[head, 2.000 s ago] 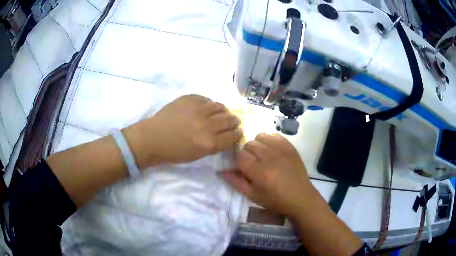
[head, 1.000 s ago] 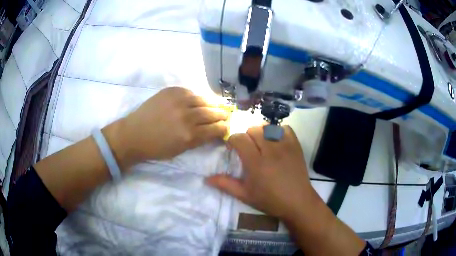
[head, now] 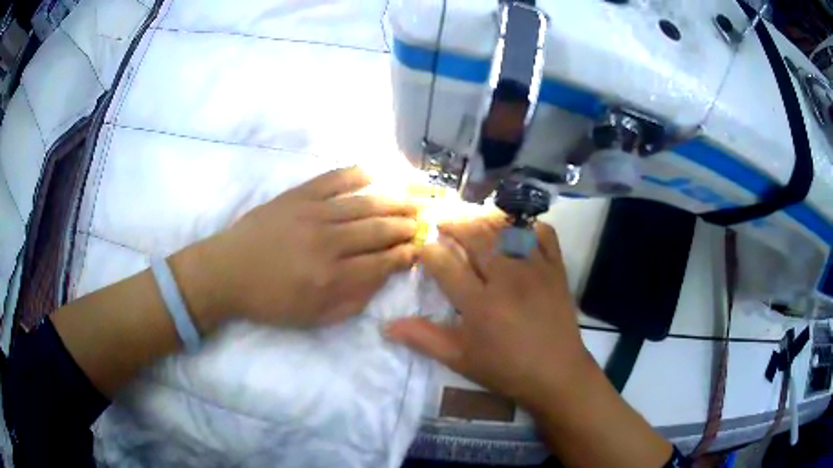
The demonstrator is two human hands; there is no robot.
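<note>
The white quilted panel (head: 237, 87) covers the left of the table, with dark stitch lines across it and a bunched part nearest me. My left hand (head: 306, 247) lies flat on it, fingers spread a little, fingertips close to the needle area. My right hand (head: 498, 302) lies at the panel's right edge, its fingers beside the presser foot and its thumb on the cloth. The sewing machine (head: 585, 101) stands over the work. The needle and presser foot are washed out by the bright lamp, and the seam edge there cannot be made out.
A black rectangular pad (head: 638, 265) lies right of the needle on a dark strap. A thin brown strip (head: 722, 347) hangs at the right. A ruler scale (head: 475, 450) runs along the table's front edge, below a brown patch (head: 477, 404). A brown checked part (head: 50, 228) shows at far left.
The panel has shifted left since the oldest frame. My left hand has moved left and slightly down, and its fingers are flatter and more spread. My right fingers lie flatter, close to the foot.
</note>
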